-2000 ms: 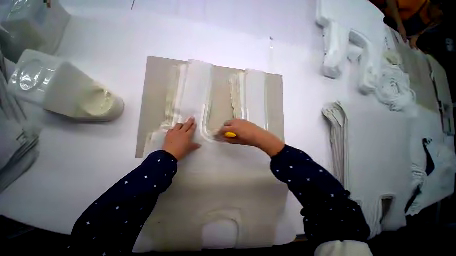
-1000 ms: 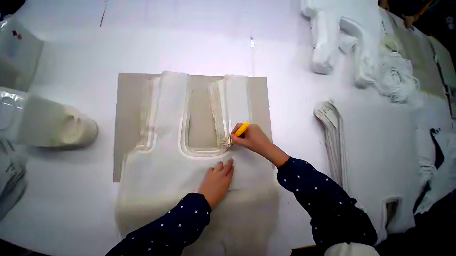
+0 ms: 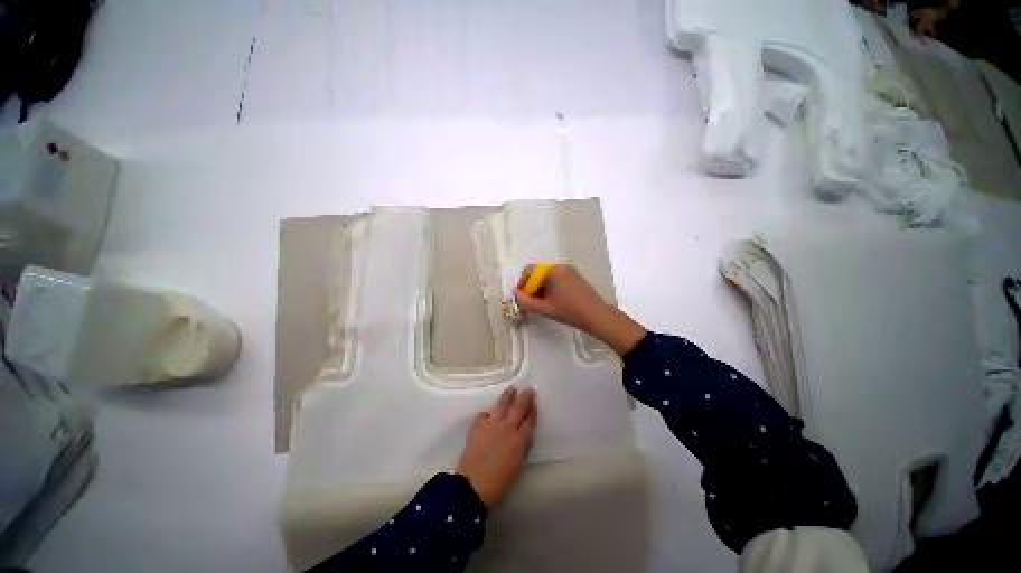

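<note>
A white vest-shaped garment panel (image 3: 392, 425) lies flat in front of me, straps pointing away, with pale strips along its neckline and armholes. A grey-beige backing board (image 3: 302, 263) shows beneath it and through the U-shaped neck opening. My right hand (image 3: 562, 300) grips the glue brush (image 3: 536, 279); its yellow handle rises from the fist. Its bristles touch the inner edge of the right strap, above the neckline curve. My left hand (image 3: 496, 445) rests on the panel just below the neckline, fingers a little apart and holding nothing.
At left, a cut-down glue pot (image 3: 134, 336) lies on its side before a larger white jug (image 3: 67, 190) with red marks. A panel stack (image 3: 39, 459) is at lower left. Folded panels (image 3: 773, 308) and bulky white pieces (image 3: 730, 101) lie at right.
My right hand has moved the brush from the neckline's bottom to its right corner, then up the right strap edge. My left hand has shifted right, from the left strap to below the neckline.
</note>
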